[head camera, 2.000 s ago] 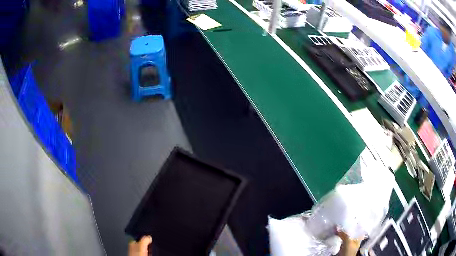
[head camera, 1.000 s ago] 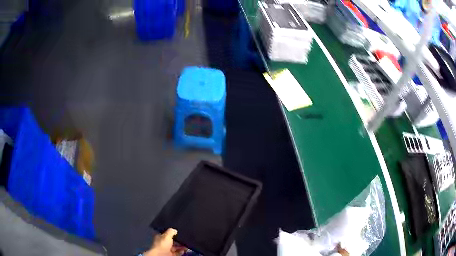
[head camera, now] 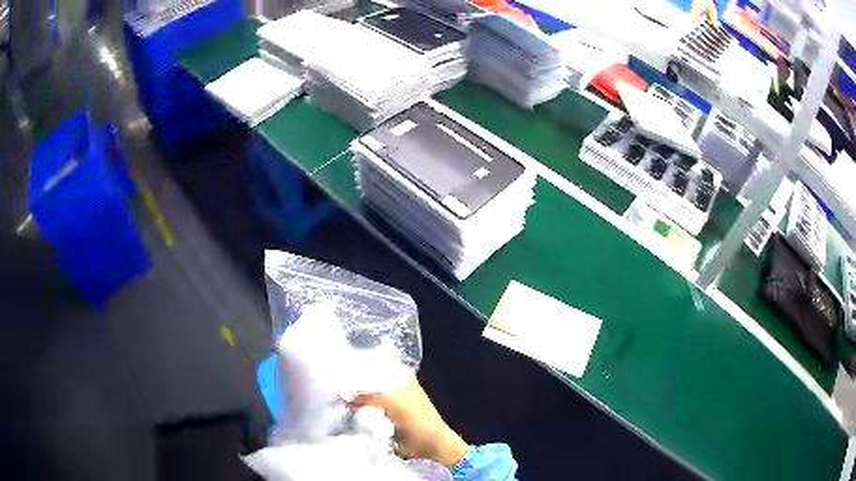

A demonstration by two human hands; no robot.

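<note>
My right hand (head camera: 413,418), at the bottom centre with a light blue sleeve, is closed on a clear plastic bag (head camera: 371,301) with white crumpled material (head camera: 324,371) in and around it. The bag hangs off the bench, over the dark floor strip. A dark tray (head camera: 202,449) shows partly at the bottom edge, left of the bag. My left hand is not in view.
A green-matted bench (head camera: 657,362) curves across the right. On it are a stack with a dark panel on top (head camera: 441,160), other white stacks (head camera: 366,70), a pale sheet (head camera: 544,327) and blister trays (head camera: 652,164). A blue crate (head camera: 89,211) stands on the left floor. A metal post (head camera: 774,169) rises from the bench.
The view has moved along the bench to the white stacks. The bag and my right hand now show further left and fuller. The tray has dropped to the bottom edge, and my left hand has left the picture.
</note>
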